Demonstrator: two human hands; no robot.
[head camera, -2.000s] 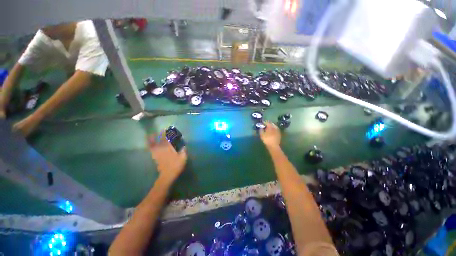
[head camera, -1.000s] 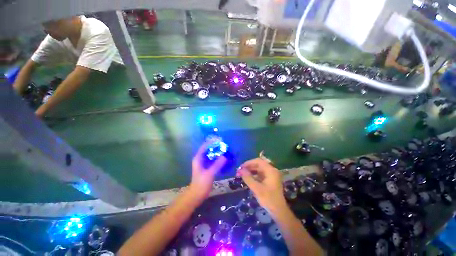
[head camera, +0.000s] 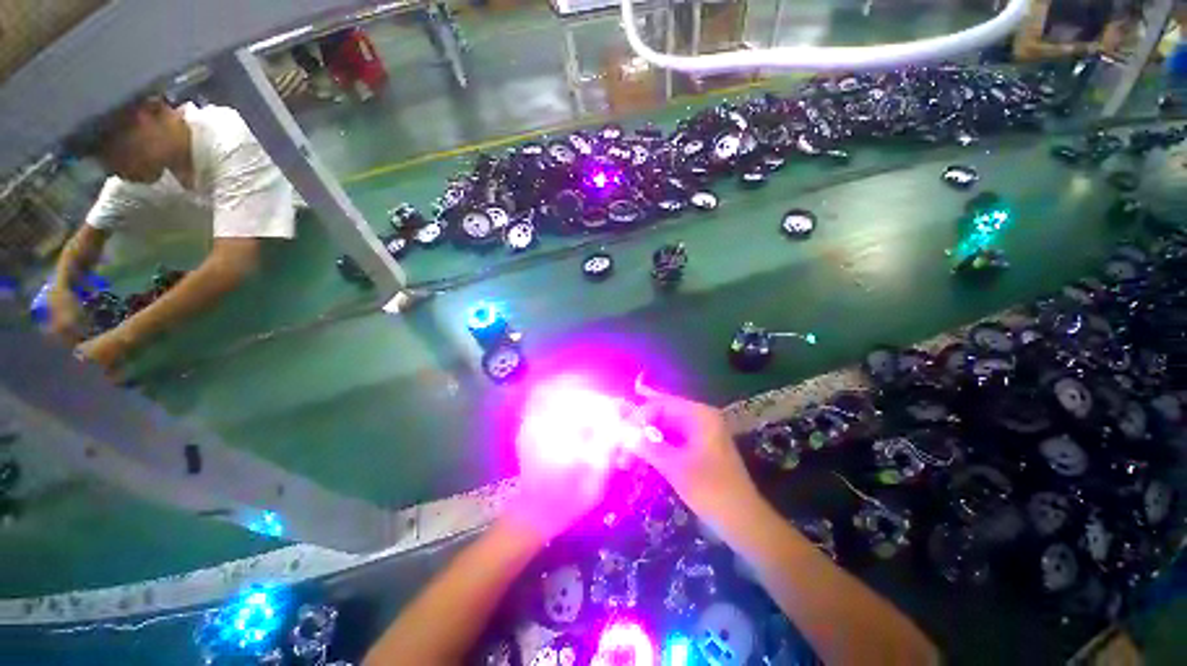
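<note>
My left hand (head camera: 562, 484) is shut on an LED module (head camera: 573, 427) that glows bright pink above the pale belt edge; the glare hides its shape. My right hand (head camera: 683, 449) is at the module's right side, fingers pinched together near a thin pale wire (head camera: 643, 384). Whether its fingertips hold a small part cannot be told. Below my hands, open units and grey discs (head camera: 564, 592) lie on the dark near surface, some glowing pink and blue.
The green belt (head camera: 625, 319) carries spaced units, including a blue-lit one (head camera: 486, 320) and a green-lit one (head camera: 983, 234). Black parts are heaped at right (head camera: 1028, 429) and across the belt (head camera: 573, 182). A person in white (head camera: 241, 169) works at left, behind a metal post (head camera: 319, 182).
The module in my left hand has turned from blue to bright pink. My right hand has come closer to it. The view has shifted, and the cable sits higher in the picture.
</note>
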